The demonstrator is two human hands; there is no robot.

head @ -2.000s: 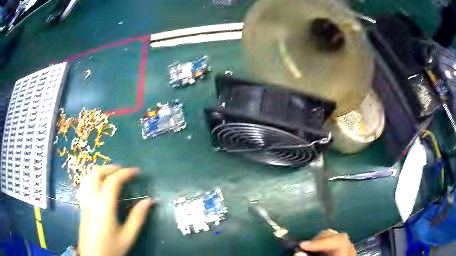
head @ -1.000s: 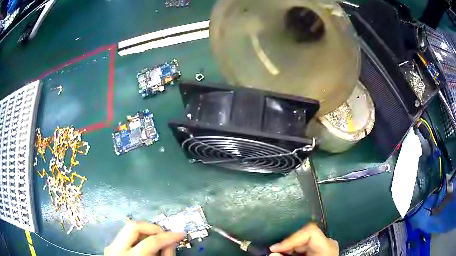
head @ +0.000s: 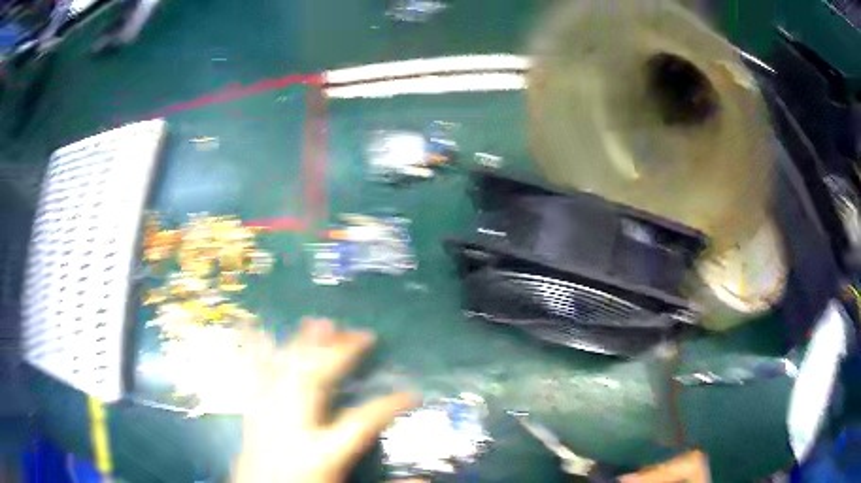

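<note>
A circuit board (head: 436, 436) lies on the green mat near the front edge, blurred. My left hand (head: 307, 406) is just left of it, fingers spread, over the mat beside the pile of orange and white flex cables (head: 203, 283); nothing can be made out in its fingers. My right hand (head: 670, 469) is cut off by the bottom edge and blurred. It is at the black handle of the soldering iron (head: 557, 448), whose tip points up and left, right of the board.
Two more circuit boards (head: 366, 249) lie further back. A white component tray (head: 90, 264) is at the left. The black fan (head: 571, 274), the yellowish fume hood (head: 651, 113) and a cream round tub (head: 751, 283) stand at the right. Tweezers (head: 736, 374) lie right of the fan.
One second ago my left fingers were pinched over the front board; now the hand is open and off to its left. The camera view has shifted, so the bench things appear further right.
</note>
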